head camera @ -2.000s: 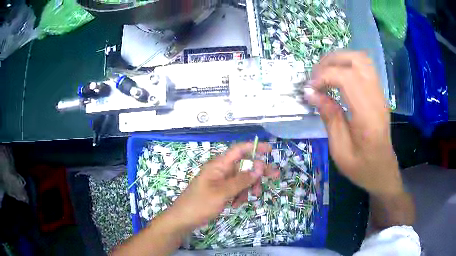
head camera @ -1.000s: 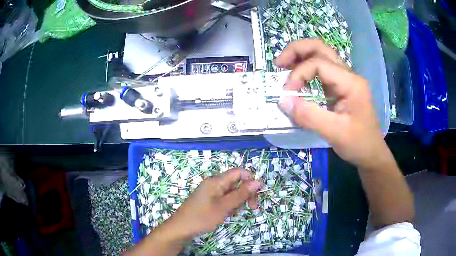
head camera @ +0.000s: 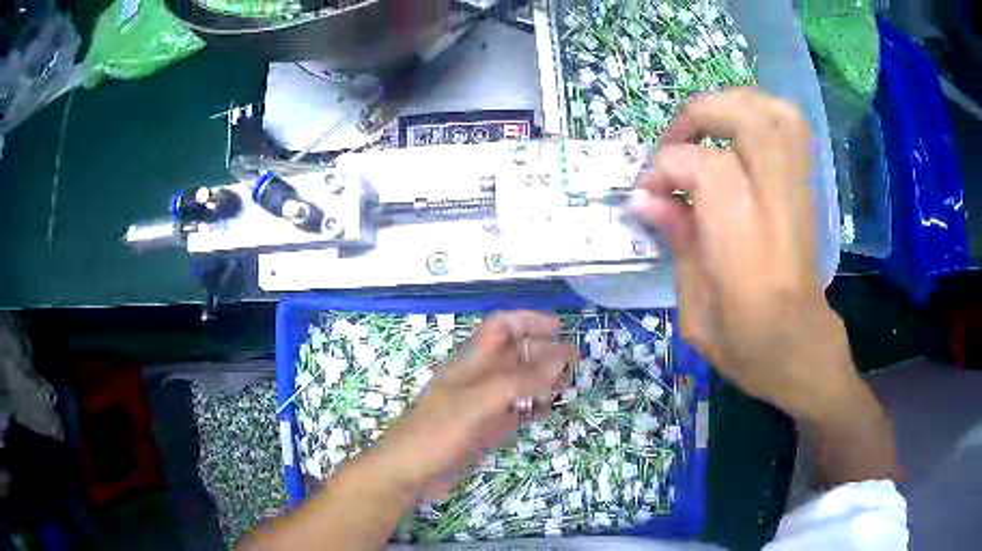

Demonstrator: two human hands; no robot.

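Note:
My right hand (head camera: 743,231) is at the right end of the bright press fixture (head camera: 587,210). Its thumb and fingertips are pinched on a small white wired connector (head camera: 643,205) at the nest; its leads are hidden by the fingers. My left hand (head camera: 474,393) is over the blue bin (head camera: 282,371), palm down and fingers curled. It is blurred; small white bits show between its fingers, and I cannot tell whether it grips them. The bin is full of white connectors with green and pale leads.
A clear tub (head camera: 791,118) of connectors stands behind my right hand. A steel bowl (head camera: 323,30) and dark control box (head camera: 465,129) are behind the machine. Black-and-blue air fittings (head camera: 282,199) are at its left. Green bags (head camera: 140,41) and a blue bag (head camera: 926,161) lie at the sides.
My right fingers, spread apart at the nest a second ago, have closed together slightly further right. My left hand has moved up a little over the bin.

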